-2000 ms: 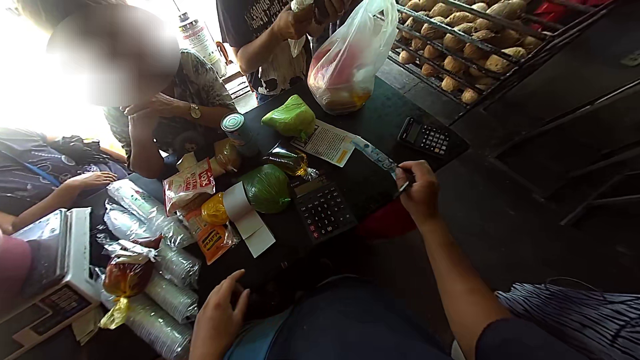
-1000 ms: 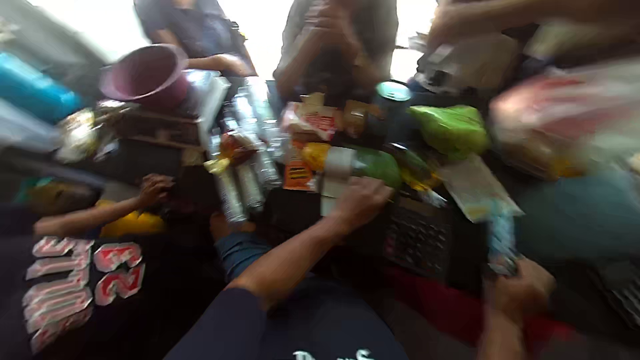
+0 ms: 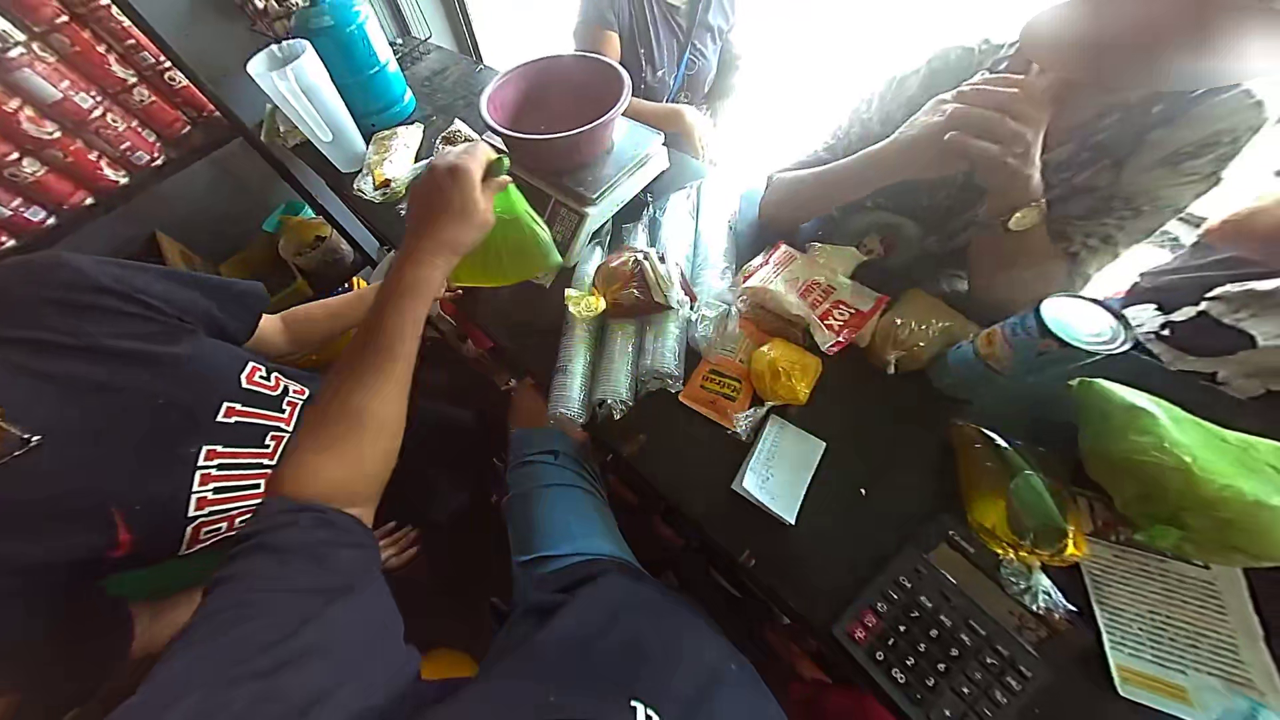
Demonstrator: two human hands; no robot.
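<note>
My left hand [image 3: 452,205] grips the gathered top of a green plastic bag [image 3: 508,245], which hangs in front of the weighing scale [image 3: 618,190]. A purple plastic basin [image 3: 555,105] rests on that scale. My right hand is out of view. Stacks of clear plastic cups [image 3: 618,370] in sleeves lie right of the held bag, with a knotted bag of dark red contents [image 3: 632,282] on them. Farther right are an orange packet [image 3: 718,388], a small yellow bag [image 3: 787,370] and a folded note [image 3: 783,468] with writing.
A calculator [image 3: 935,630], a bag of yellow liquid [image 3: 1010,495], a larger green bag [image 3: 1175,470] and a can [image 3: 1085,325] occupy the table's right side. A person in a dark shirt [image 3: 150,400] is close on the left. People lean at the far edge. Shelved red packs [image 3: 90,95] stand upper left.
My left hand, on the green bag beside the calculator a second ago, now holds it up by the scale. My right hand has left the view. The view has swung left.
</note>
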